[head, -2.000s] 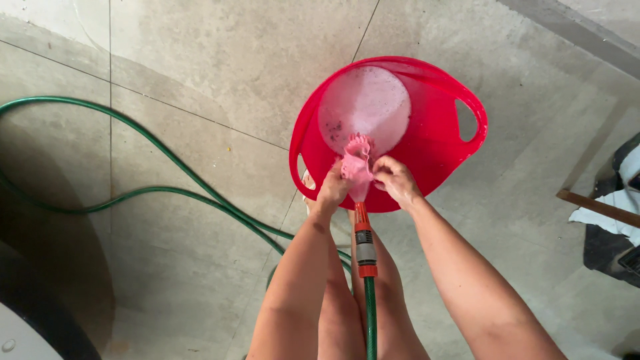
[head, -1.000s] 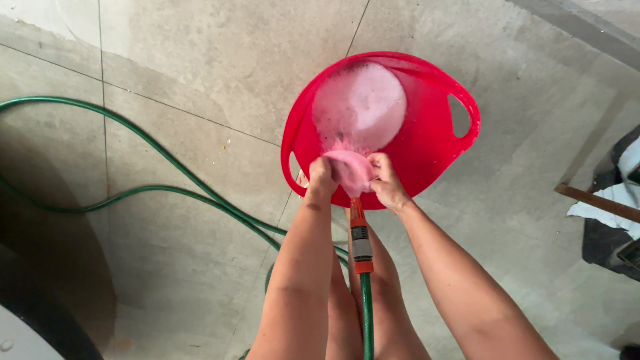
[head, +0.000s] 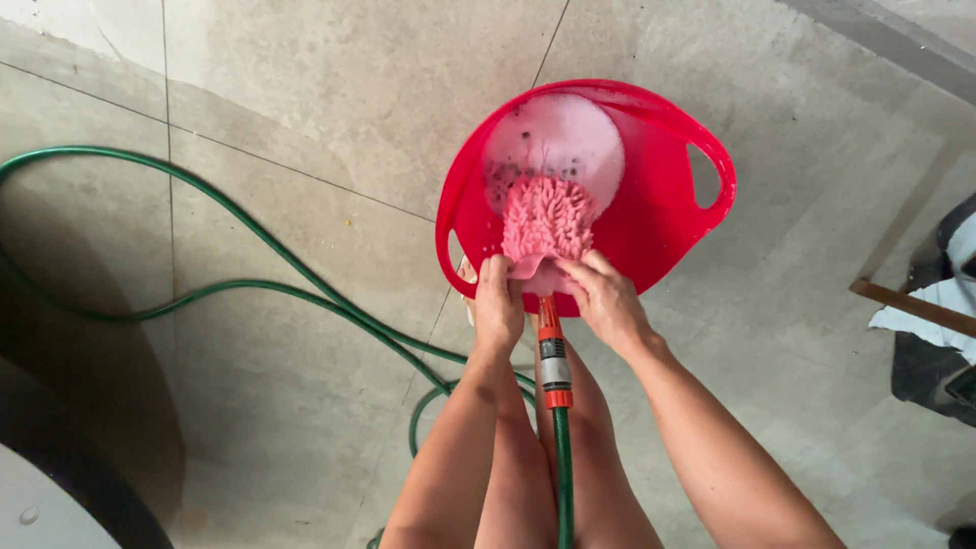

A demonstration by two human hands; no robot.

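Note:
A pink chenille wash mitt hangs over a red plastic tub, its shaggy fingers spread toward the foamy water inside. My left hand pinches the left edge of the mitt's cuff, and my right hand pinches the right edge, so the cuff's mouth is held wide. Just below the cuff, an orange and grey hose nozzle points at the mouth from between my legs. Neither hand touches the nozzle. A green hose runs down from it.
Loops of green hose lie on the concrete floor at the left. A dark, rounded object with a pale top fills the lower left corner. At the right are a brown bar, white cloth and black material.
The mitt was bunched between my hands; now its shaggy side is stretched out over the tub and its cuff is spread. The nozzle remains below the cuff.

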